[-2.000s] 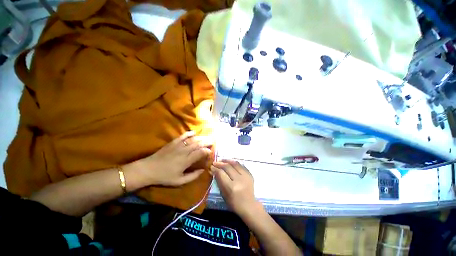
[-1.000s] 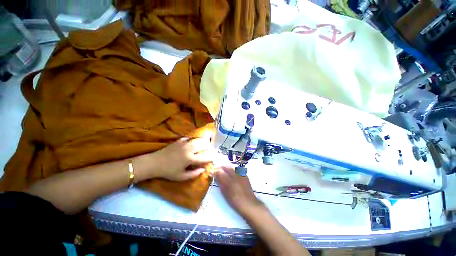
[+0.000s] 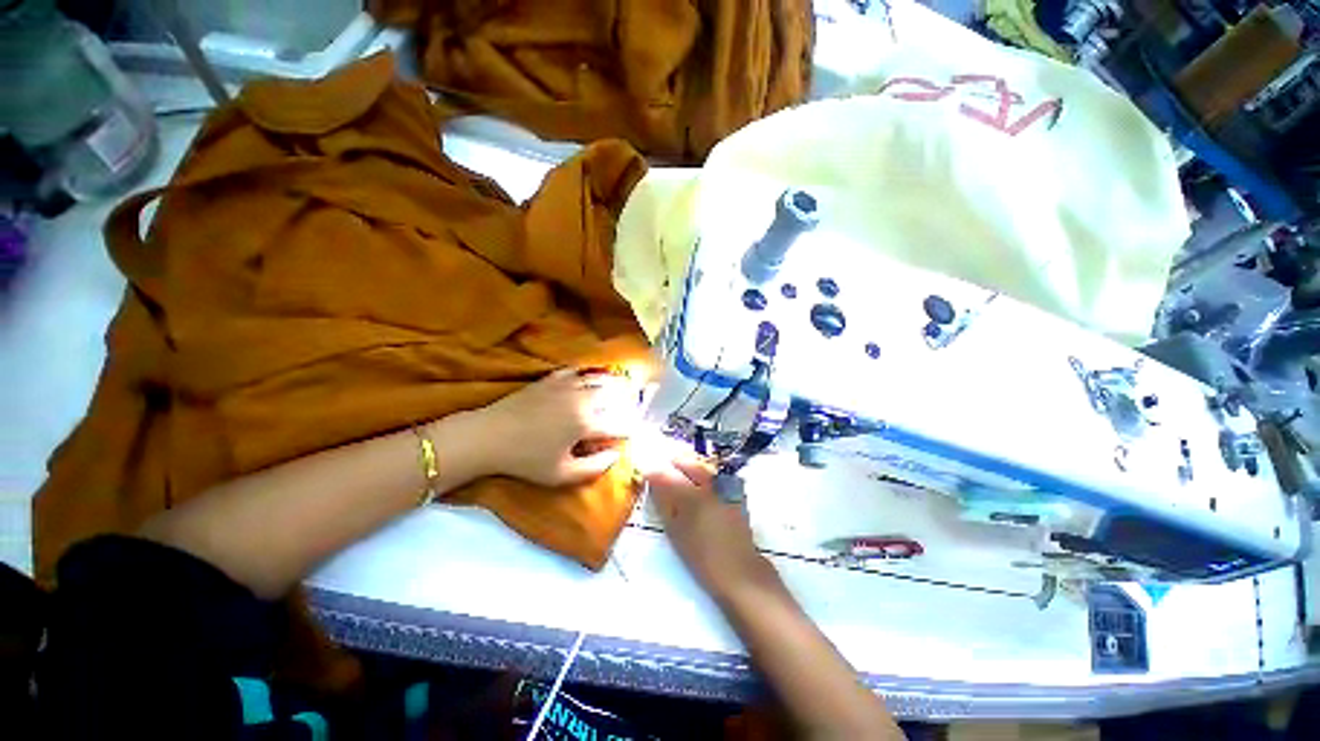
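Note:
A rust-brown garment [image 3: 333,319] lies gathered on the table left of the white sewing machine [image 3: 927,377]. My left hand [image 3: 557,427] lies on the garment's right edge, close to the needle area. My right hand [image 3: 695,507] is at the same edge, just below the presser foot [image 3: 702,439]. Bright lamp glare hides the fingertips of both hands, so their grip cannot be made out. A narrow white cord [image 3: 562,680] hangs over the table's front edge below the garment; its upper end is not clear.
Red thread snips [image 3: 880,549] lie under the machine arm. A rust garment heap [image 3: 608,65] lies behind the work. Pale yellow cloth [image 3: 955,188] is draped behind the machine. A measuring strip [image 3: 478,637] runs along the front edge. A clear container [image 3: 94,130] stands at upper left.
The view has tilted up, showing more of the rear heap and yellow cloth. My hands have moved nearer the needle with the garment edge. The cord no longer shows at my right fingers.

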